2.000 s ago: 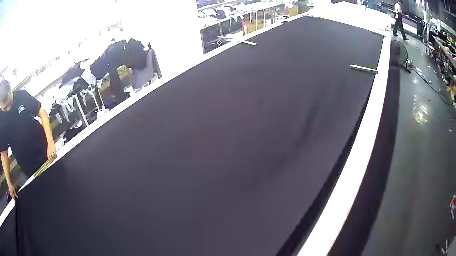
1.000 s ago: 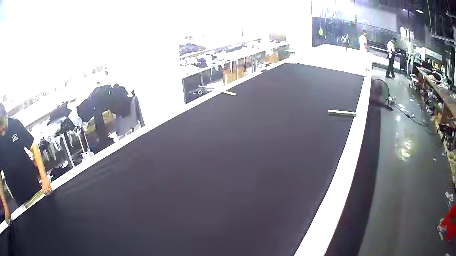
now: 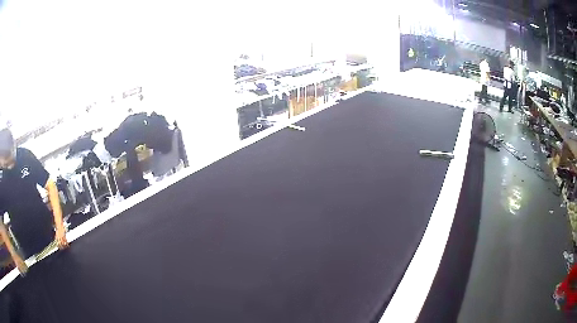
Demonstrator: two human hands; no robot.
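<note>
Black fabric (image 3: 272, 208) lies flat and smooth over the long table in front of me. A pale bar, perhaps a cloth weight (image 3: 436, 154), lies across its right edge. A smaller pale bar (image 3: 296, 127) lies at its far left edge. Another narrow pale bar (image 3: 47, 251) lies at the near left edge, between the hands of a person in a dark shirt (image 3: 25, 195). Neither of my hands is in view.
The table's white border (image 3: 436, 240) runs along the right. A grey floor (image 3: 506, 233) with scraps, a fan (image 3: 484, 128) and a cable lie beyond it. Side benches (image 3: 297, 88) with piled cloth stand at the left. Two people stand far back. A red object (image 3: 568, 289) shows at the right rim.
My view has tilted up and shifted, showing more of the room. The dark strip along the fabric's right edge no longer shows. The person's hands have moved slightly at the left edge.
</note>
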